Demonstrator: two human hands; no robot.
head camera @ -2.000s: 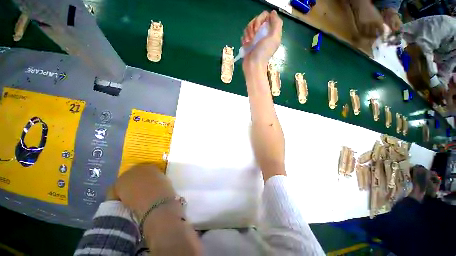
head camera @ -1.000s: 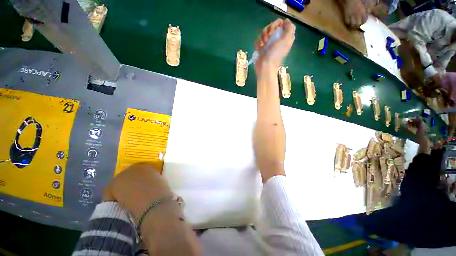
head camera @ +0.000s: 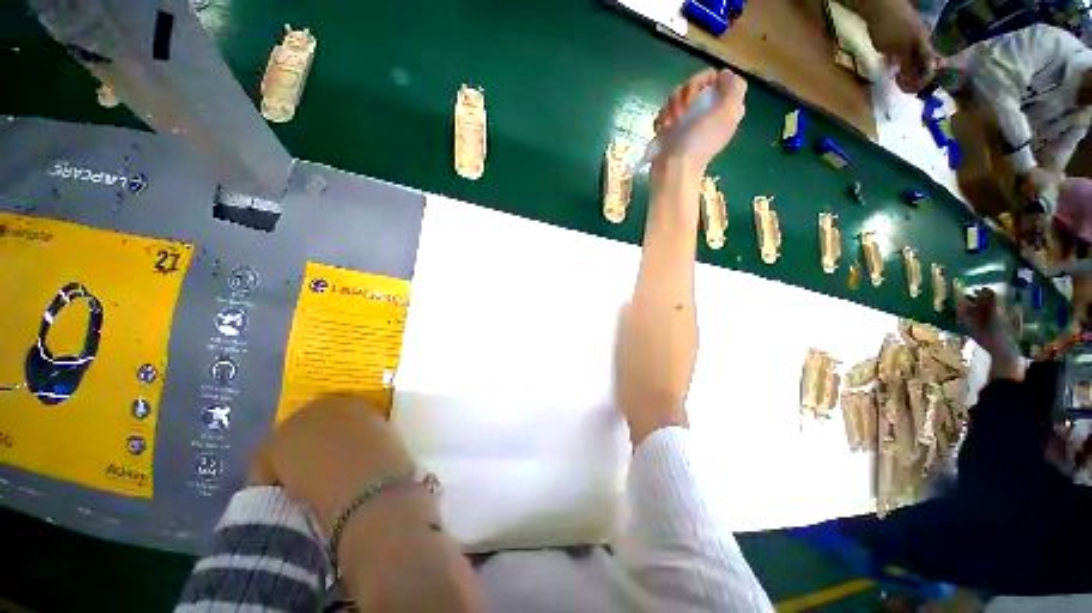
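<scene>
My right hand reaches over the green conveyor belt, closed around a small whitish glue bottle. The bottle's thin pale nozzle points left and down to the upper right side of a beige moulded part; whether it touches cannot be told. More beige parts lie spaced along the belt on both sides, among them one to the left. My left arm is bent at lower left, with a bracelet at the wrist; my left hand is not in view.
A white work sheet covers the near bench. A beige pile lies at right. A headset carton sheet and grey metal post are at left. Blue parts lie on the belt's far side. Other people are opposite and at right.
The beige parts near my right hand have shifted right in view. My right hand has moved right and slightly down with the bottle. Another person's hand has come over the belt at right.
</scene>
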